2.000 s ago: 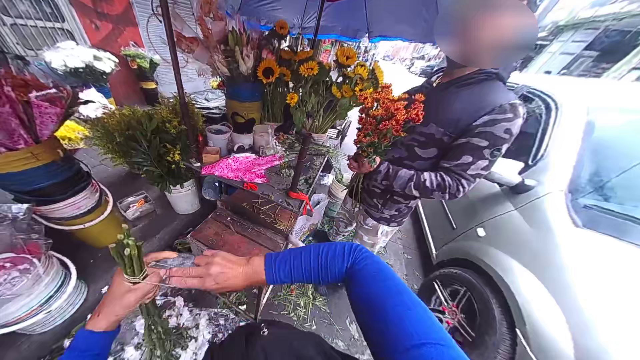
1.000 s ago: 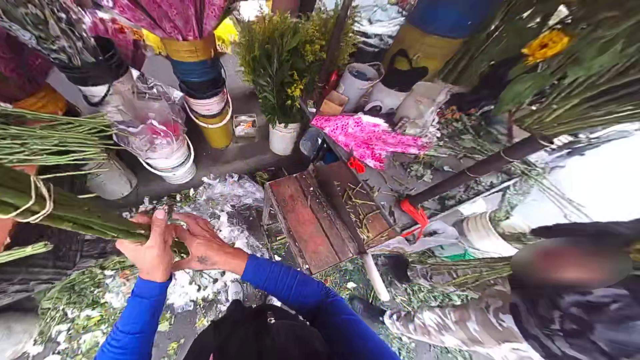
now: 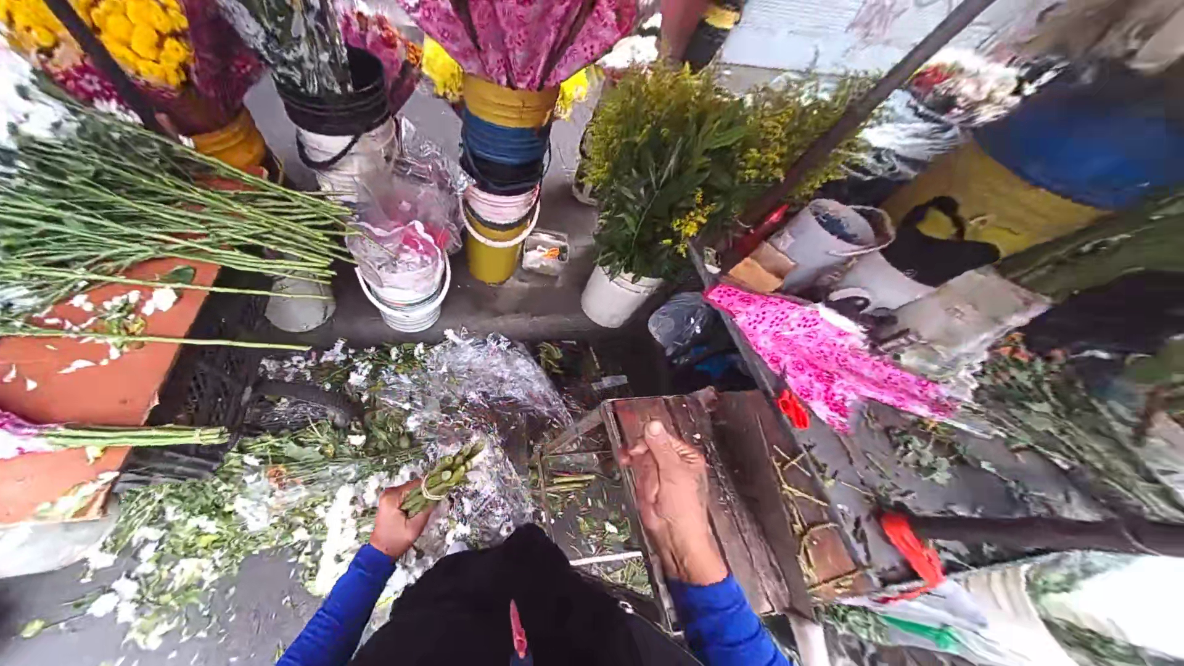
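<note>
Low and left of centre, my left hand [image 3: 400,520] is closed around a tied bundle of thick green stems [image 3: 446,477], its cut ends up and a thin band around it. My right hand [image 3: 668,486] is over a worn wooden stool or box [image 3: 740,490], fingers bent and close together; whether it holds something small cannot be told. The lower part of the bundle is hidden below my left hand. Dry stems or ties [image 3: 803,518] lie on the right part of the wooden surface.
Long green stems [image 3: 231,222] lie across an orange board [image 3: 102,370] at left. Stacked buckets [image 3: 495,222] and a white pot of foliage [image 3: 618,294] stand ahead. Clear plastic [image 3: 490,370] and flower scraps [image 3: 231,518] litter the ground. Pink wrapping [image 3: 819,356] and a dark pole [image 3: 1036,534] are at right.
My hands, together at the bundle in the frame of two seconds ago, are now apart, the right one over the wooden surface. The view has swung down and away from the person holding orange flowers.
</note>
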